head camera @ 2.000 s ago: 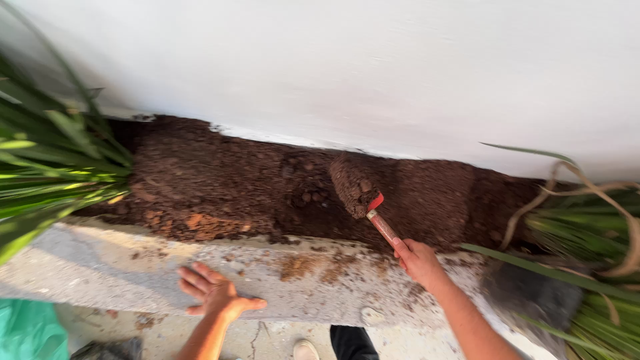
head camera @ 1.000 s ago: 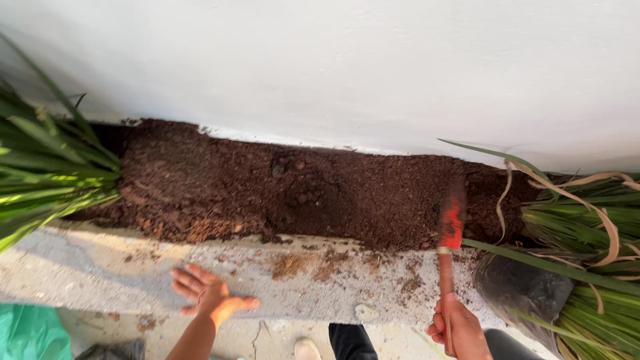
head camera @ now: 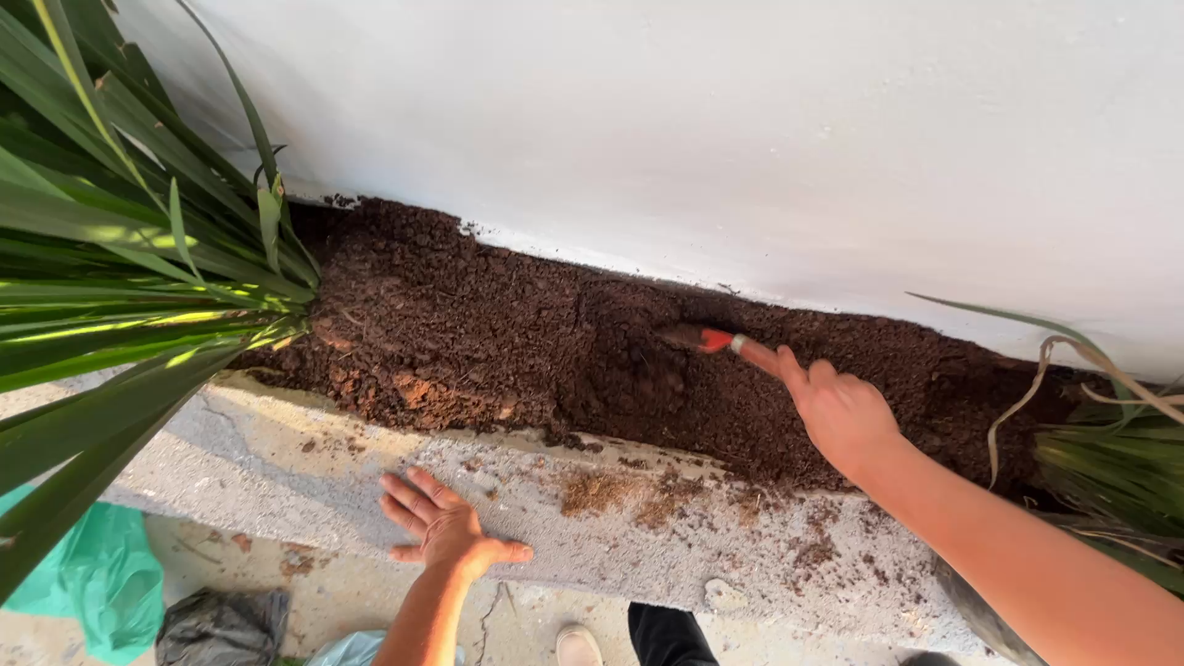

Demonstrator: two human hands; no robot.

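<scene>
My right hand grips the handle of a red garden trowel, its blade low against the dark soil of a narrow planting bed. The blade tip is blurred and partly hidden in the soil, beside a shallow hollow. Fingers spread, my left hand rests on the rough concrete ledge in front of the bed and holds nothing.
A white wall runs behind the bed. Long-leaved green plants stand at the left and right. Below the ledge lie a green plastic bag and a black plastic bag. Loose soil is scattered on the ledge.
The trowel has moved left from near the right-hand plant to the middle of the bed, its blade now pointing left. My left hand has stayed on the ledge.
</scene>
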